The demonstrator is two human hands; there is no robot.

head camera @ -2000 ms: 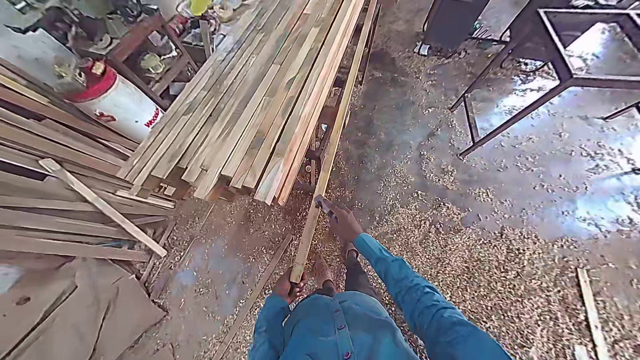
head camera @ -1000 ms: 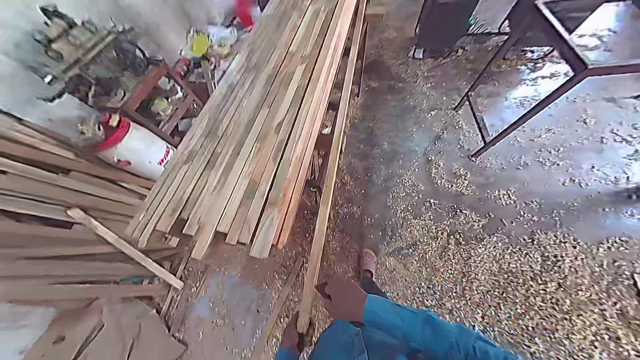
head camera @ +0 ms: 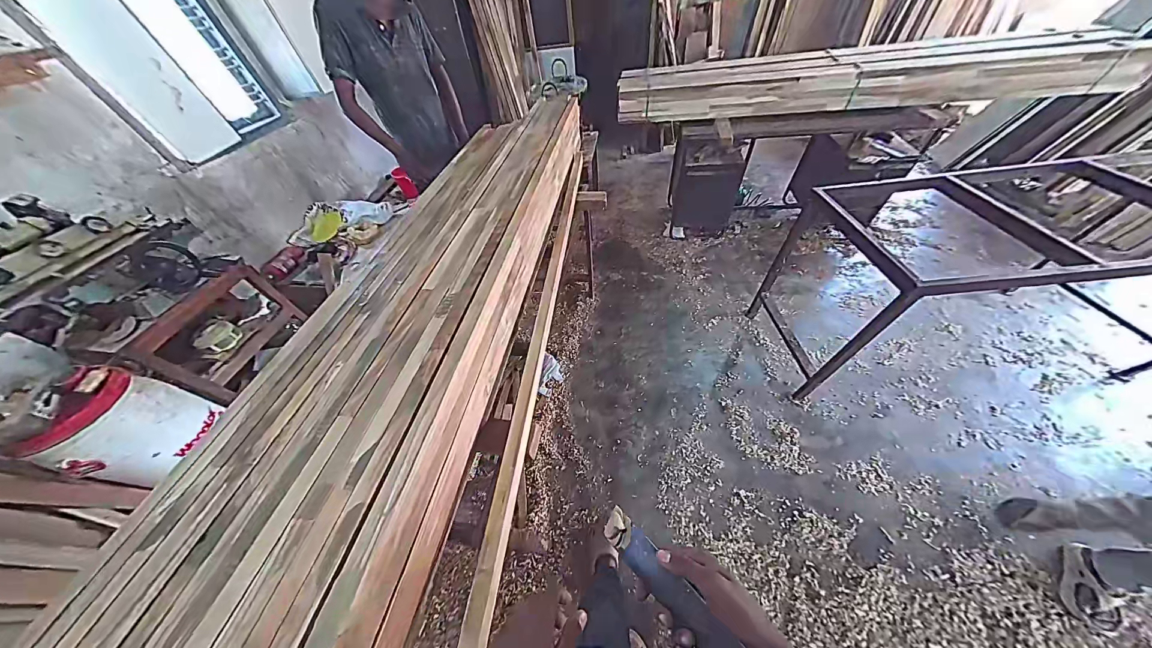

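A long narrow wooden strip (head camera: 517, 432) slants along the right side of a big stack of wooden boards (head camera: 360, 360), its near end running out of view at the bottom. My right hand (head camera: 715, 589) is to the right of the strip, apart from it, with its fingers around a long dark-blue tool (head camera: 661, 571); the kind cannot be told. A pale scrap lies at the tool's front end. Low in view, my left hand (head camera: 549, 621) is blurred and partly cut off, just right of the strip's near end; its grip is unclear.
A person (head camera: 396, 90) stands beyond the stack at the upper left. Another person's foot (head camera: 1089, 580) shows at the lower right. A metal frame (head camera: 909, 286) stands on the shaving-strewn floor (head camera: 702, 378). Left are a white-and-red bucket (head camera: 126, 423) and clutter; more boards (head camera: 864, 85) lie behind.
The view has tilted up strongly. My right hand, which was over the strip in the earlier frames, is now off to its right.
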